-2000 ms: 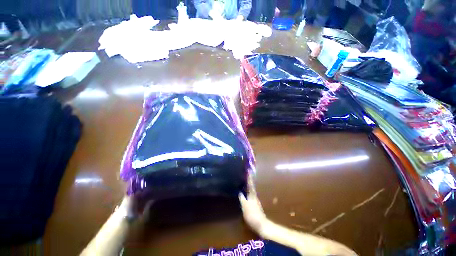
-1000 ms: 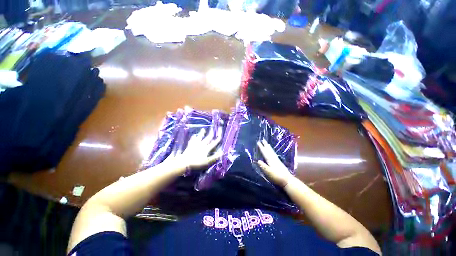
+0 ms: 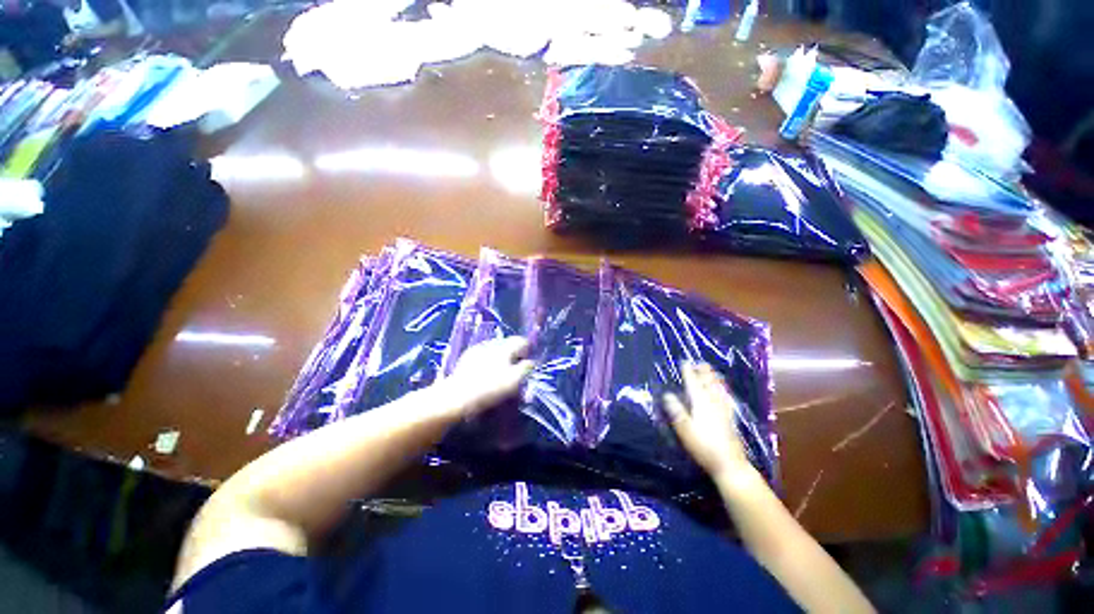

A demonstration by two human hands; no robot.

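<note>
Several bagged garments, dark under glossy film with purple edges, lie in an overlapping row at the table's front edge. My left hand rests on the middle of the row, its fingers partly curled near a purple edge. My right hand lies on the right part of the row with thumb and fingers apart. Whether my left fingers grip a bag edge cannot be told.
A stack of bagged garments with red-pink edges stands at the far side, another bagged garment beside it. Dark unpacked garments lie left. Layered polybag piles line the right. White cloth lies at the back.
The neat purple-edged stack has been laid down and spread sideways into an overlapping row. My hands have moved from its sides onto its top, and my right hand has shifted further right.
</note>
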